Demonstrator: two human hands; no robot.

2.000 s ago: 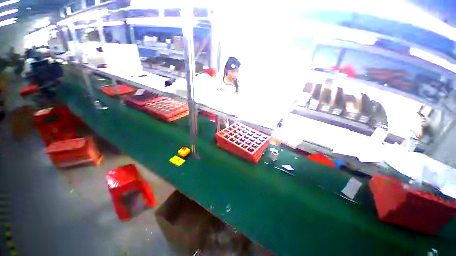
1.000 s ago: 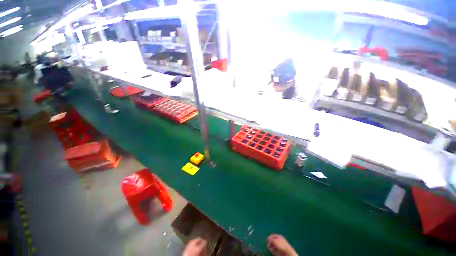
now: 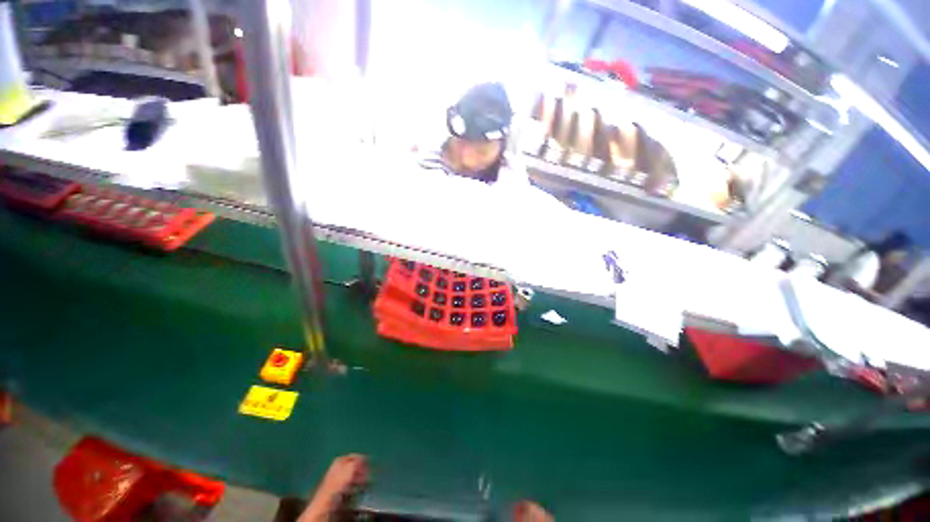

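Observation:
A red-orange stack of compartment trays stands on the green belt under the edge of the white shelf. The top tray holds dark round parts in its pockets. My left hand is at the bottom edge of the view, over the belt's near edge, with its fingers blurred. My right hand is mostly cut off by the bottom edge. Neither hand touches the trays.
A yellow switch box and yellow label sit beside the metal upright. More red trays are at the left. A red bin-like piece is at the right. A red stool is below left. A person is behind the shelf.
The view has turned right and come closer to the belt. The tray stack looks nearer the middle. My hands remain at the bottom edge, the right one now more cut off.

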